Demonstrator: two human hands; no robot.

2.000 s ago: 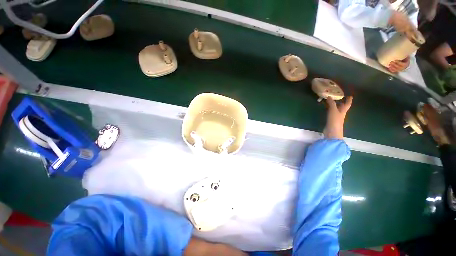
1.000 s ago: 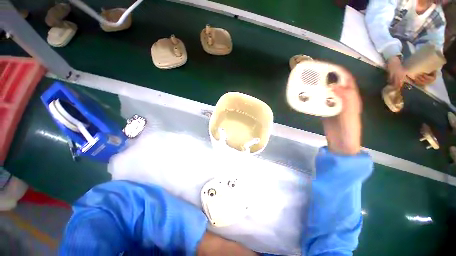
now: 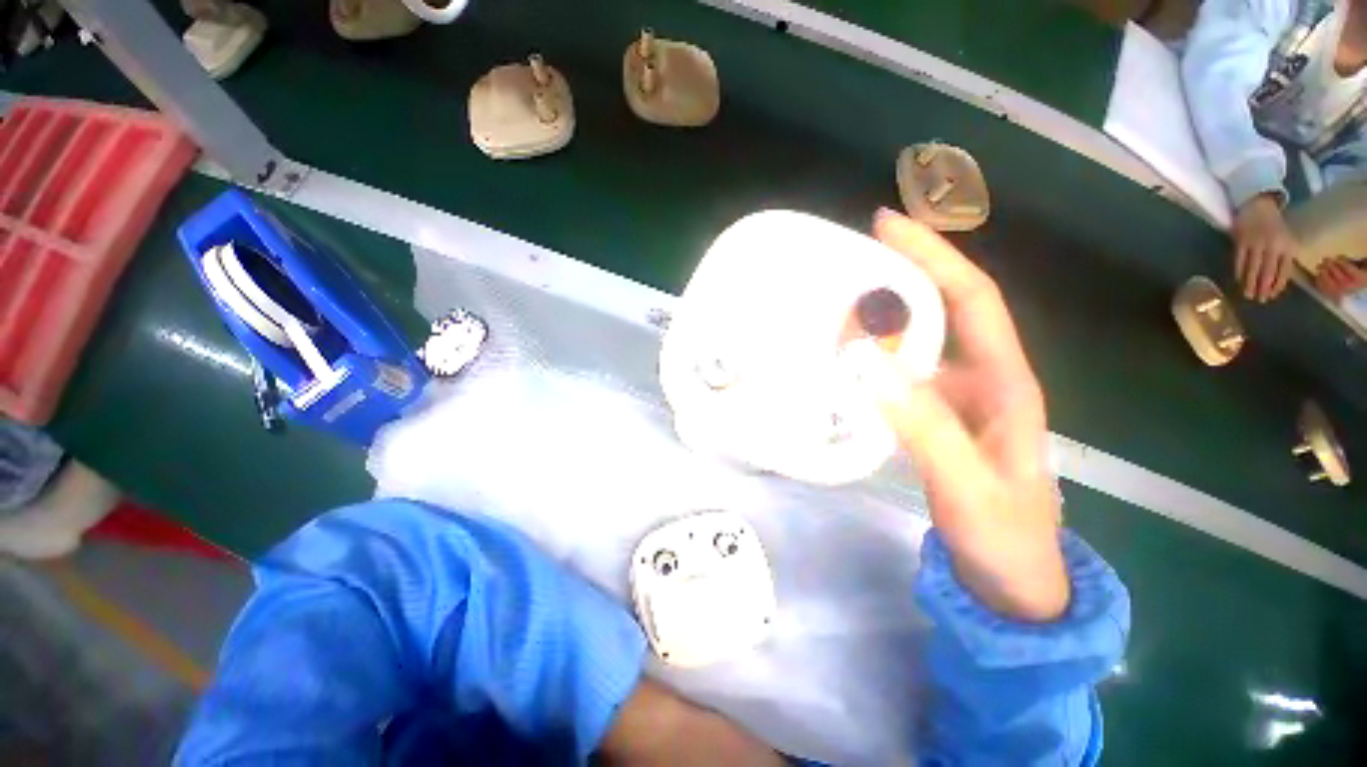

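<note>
My right hand [image 3: 982, 435] grips a cream rounded-square cover [image 3: 772, 337] at its right side and holds it up close to the camera. The cover has a dark round hole and fainter round spots, and its face is overexposed. The open tub is hidden behind it. A second cream cover [image 3: 702, 607] with two dark-ringed holes like eyes lies on the white protective sheet [image 3: 525, 450]. Of my left arm, the blue sleeve and a strip of bare skin [image 3: 682, 734] show at the bottom edge; its fingers are out of sight.
A blue tape dispenser [image 3: 308, 330] stands left, beside a small white plate with dark marks [image 3: 453, 342]. A coral-red tray [image 3: 75, 225] is far left. Several beige two-post covers [image 3: 522, 113] lie on the dark green belt [image 3: 600, 195]. Another person's hands [image 3: 1264, 247] show at upper right.
My right hand has taken the cover off the belt, turned its face to the camera and brought it left and nearer, over the tub. The view has shifted, so the bench things appear further right.
</note>
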